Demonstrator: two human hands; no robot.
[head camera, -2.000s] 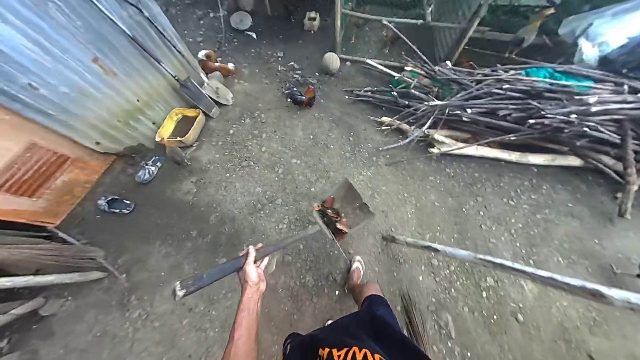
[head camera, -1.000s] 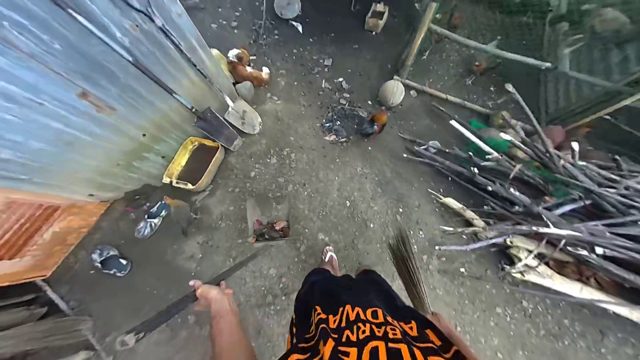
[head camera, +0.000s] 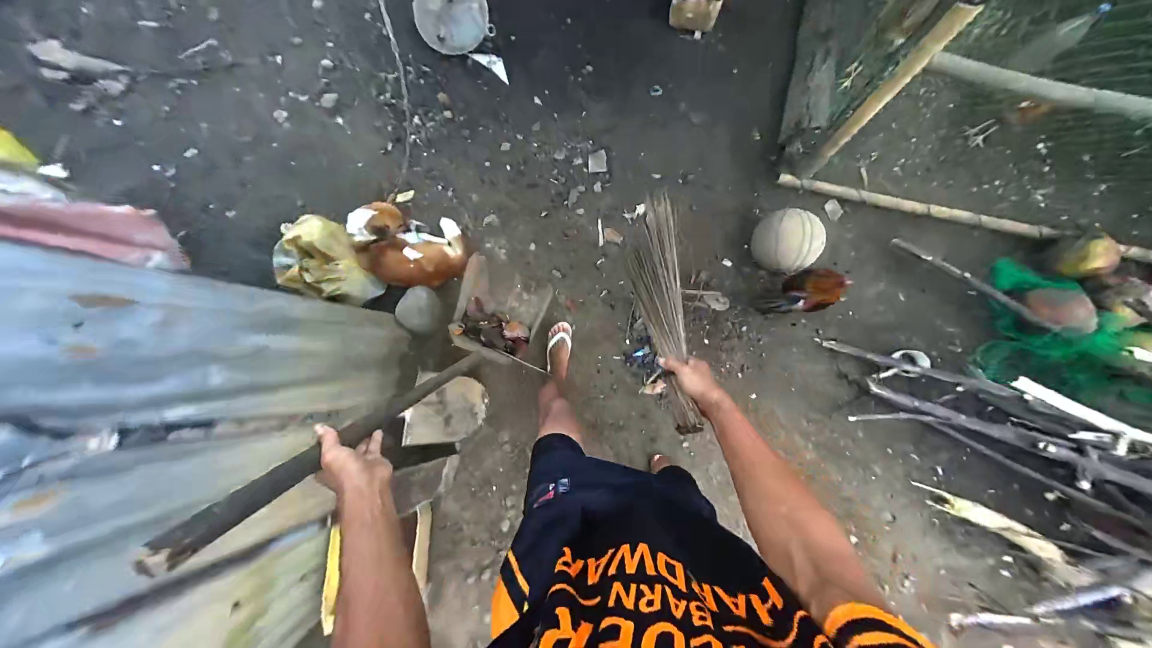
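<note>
My left hand (head camera: 354, 461) is closed around the dark wooden handle (head camera: 261, 490) of a dustpan. At the handle's far end the metal dustpan (head camera: 531, 301) lies near my sandaled foot, with brown leaves or scraps (head camera: 493, 331) in it. My right hand (head camera: 695, 382) grips a stick broom (head camera: 661, 283) near its bound end, the bristles pointing away from me. Bristle tips are over the ground beside small litter and a bit of blue plastic (head camera: 641, 355). A brown and white dog (head camera: 418, 256) lies curled just beyond the dustpan.
Corrugated metal sheets (head camera: 180, 342) stand at the left, with a shovel blade (head camera: 447, 409) beside them. A rooster (head camera: 814, 290) and a pale ball (head camera: 788, 240) are right of the broom. Cut branches (head camera: 1008, 441) and green netting (head camera: 1035, 346) lie at the right, below a bamboo-framed fence (head camera: 900, 81).
The dustpan has moved across the ground toward the dog. My right hand, mostly out of sight earlier, now holds the broom out in front. The view has moved forward, closer to the dog and ball.
</note>
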